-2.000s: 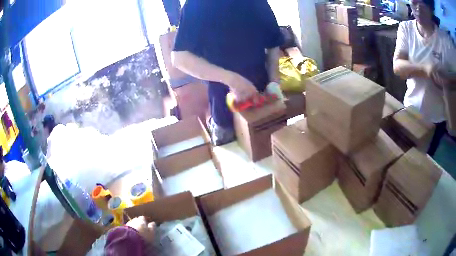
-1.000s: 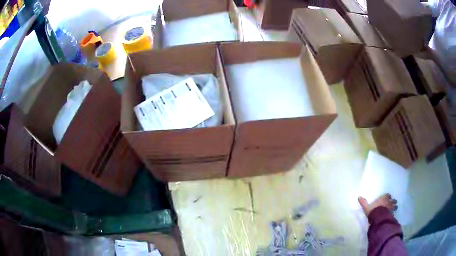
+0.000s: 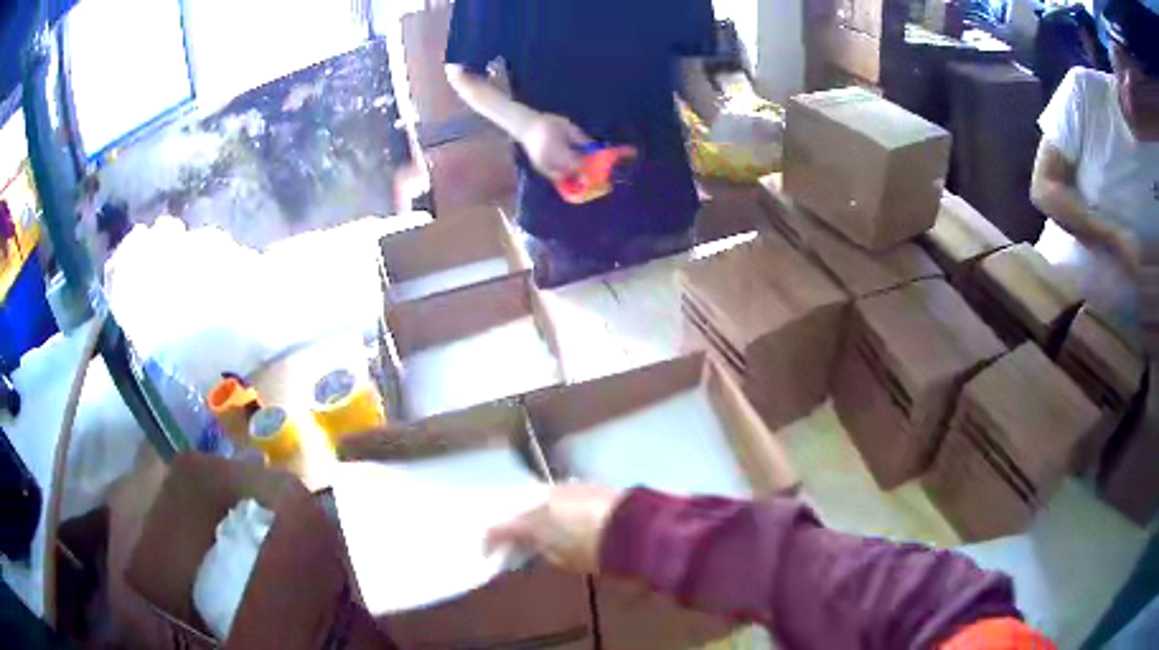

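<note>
My right hand [image 3: 559, 527], in a maroon sleeve, holds a white foam sheet [image 3: 426, 527] by its right edge. The sheet lies tilted over the opening of the near left carton [image 3: 502, 610] and hides its contents. The near right carton [image 3: 674, 375] stands beside it, open, with white foam inside, partly behind my forearm. Two more open cartons [image 3: 477, 311] with white foam inside stand behind. At lower left an open carton [image 3: 299, 559] holds a white bagged product [image 3: 233, 565]. My left hand is not in view.
Tape rolls [image 3: 346, 404] stand at left. Closed cartons [image 3: 763, 311] with dark stripes stand at right, one carton [image 3: 864, 165] on top of others. A person opposite [image 3: 585, 114] holds a red-orange tape gun [image 3: 592, 173]. Another person [image 3: 1093, 178] stands at far right.
My right hand has moved from the table's right side to the near left carton, bringing a foam sheet over its opening. The view has tilted up; the person opposite is visible again.
</note>
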